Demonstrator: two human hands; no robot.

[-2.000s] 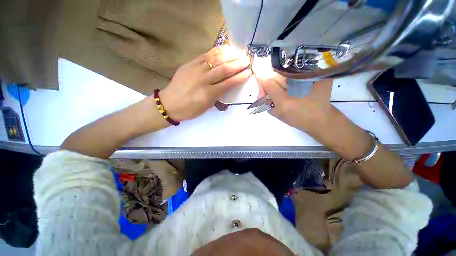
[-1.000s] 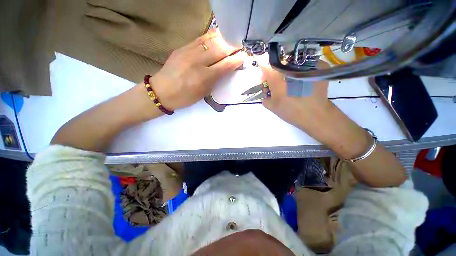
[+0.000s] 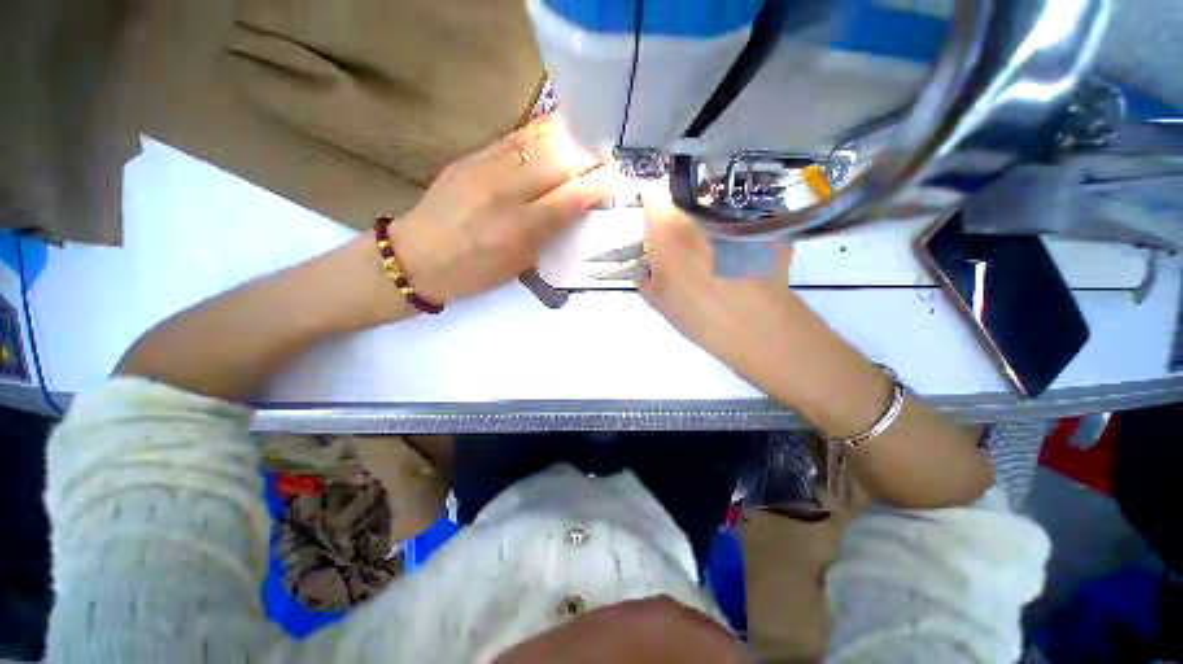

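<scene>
Brown-khaki cloth [image 3: 376,110] with a raised fold lies at the upper left and runs under my left hand towards the needle area. A piece of metal zip [image 3: 546,99] shows beside the machine head. My left hand [image 3: 487,214] lies flat on the cloth, fingertips near the lit presser foot [image 3: 638,164]. My right hand [image 3: 707,272] is just right of the needle area, partly behind the machine; thread snips [image 3: 620,263] stick out of it, blades pointing left. The glare hides what its fingertips touch.
The white sewing machine head [image 3: 727,78] with a large chrome curve [image 3: 967,117] fills the upper right. A black smartphone [image 3: 1012,301] lies on the white table [image 3: 519,357] at right. Below the grey edge are a blue bin [image 3: 288,603] with brown cloth and more brown cloth [image 3: 791,571].
The camera view has shifted, so the machine head sits lower and further left. My left hand stays on the cloth and my right hand still holds the snips by the needle area.
</scene>
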